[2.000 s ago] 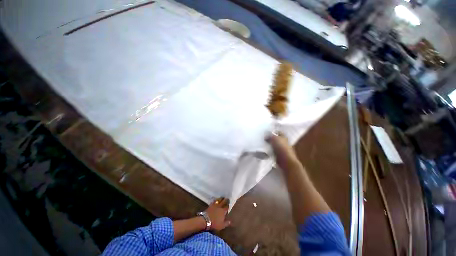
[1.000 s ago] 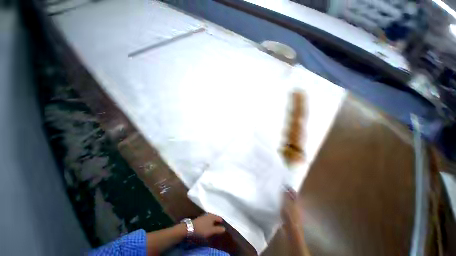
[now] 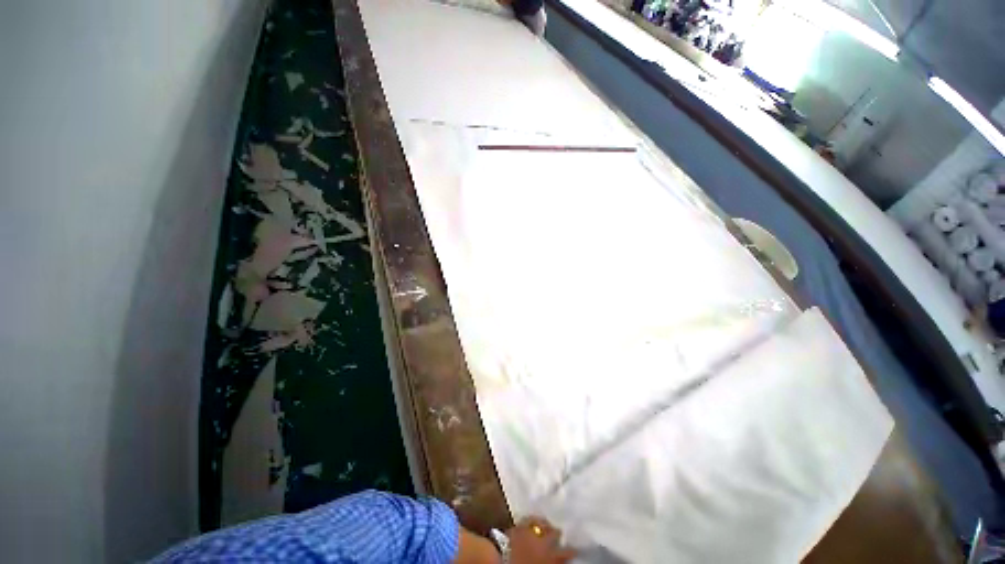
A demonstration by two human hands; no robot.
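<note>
A wide white sheet [image 3: 617,297] covers most of the brown table. Its near part lies as a wrinkled flap, with a thin dark line running slantwise along the flap's far edge. My left hand [image 3: 538,542], with a ring and a watch, is at the sheet's near left corner at the bottom edge. Its fingers are partly cut off, so a grip on the sheet cannot be told. My right hand and the duster are out of the picture. A thin brown straightedge [image 3: 557,148] lies across the sheet farther up.
Brown table edge [image 3: 441,375] runs along the left. Pale scraps [image 3: 281,308] litter the green floor beside it. A cream-white round bucket [image 3: 766,247] stands beyond the right edge. Another long table [image 3: 816,193] runs at the right, with white rolls [image 3: 962,239] behind.
The view has swung, showing more floor at left. The feather duster and my right hand have left the picture. The sheet's near part now lies spread farther right over the brown table.
</note>
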